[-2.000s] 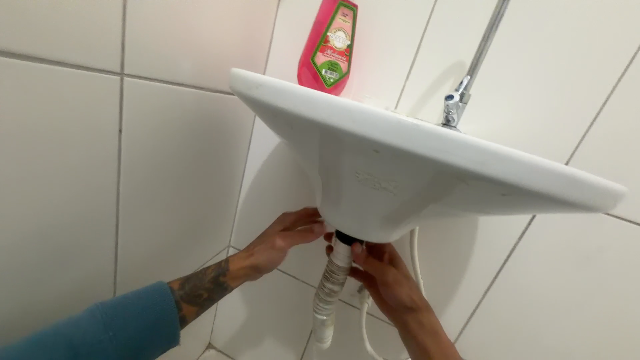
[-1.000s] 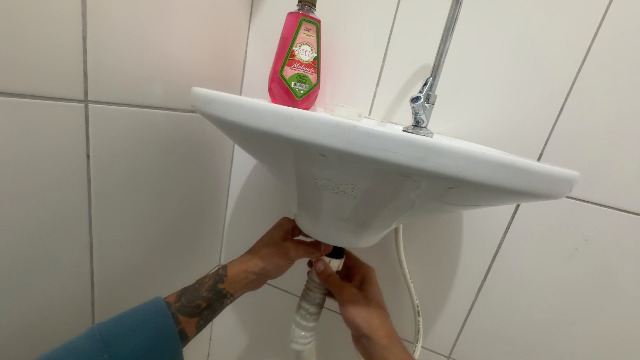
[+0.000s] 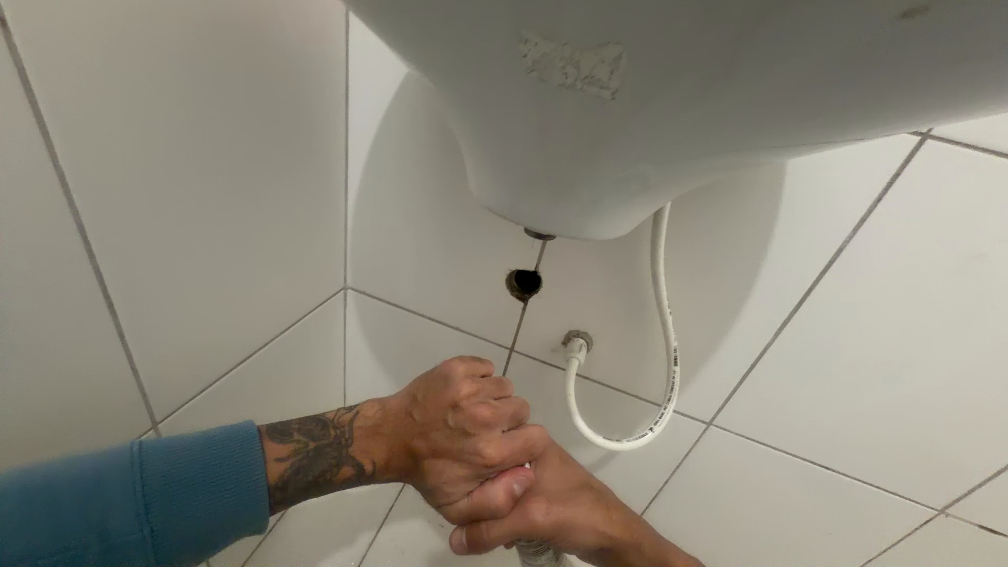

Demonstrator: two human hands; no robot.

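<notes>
My left hand [image 3: 472, 433], in a blue sleeve, is closed around the upper end of a corrugated white drain hose [image 3: 539, 554]. My right hand [image 3: 551, 496] grips the same hose just below and overlaps the left one. Most of the hose is hidden by the fingers or lies below the picture. Above my hands is the underside of a white ceramic washbasin [image 3: 598, 157], with a short drain stub [image 3: 539, 234] at its lowest point. The hose is apart from that stub.
Behind the basin, a dark round hole [image 3: 524, 283] opens in the white tiled wall [image 3: 866, 339]. A white flexible water hose [image 3: 668, 315] loops from a wall fitting [image 3: 578, 342] up behind the basin, to the right of my hands.
The corrugated hose, earlier up against the basin's drain with both hands around its top, has come down away from it in my hands. The view has moved lower and closer.
</notes>
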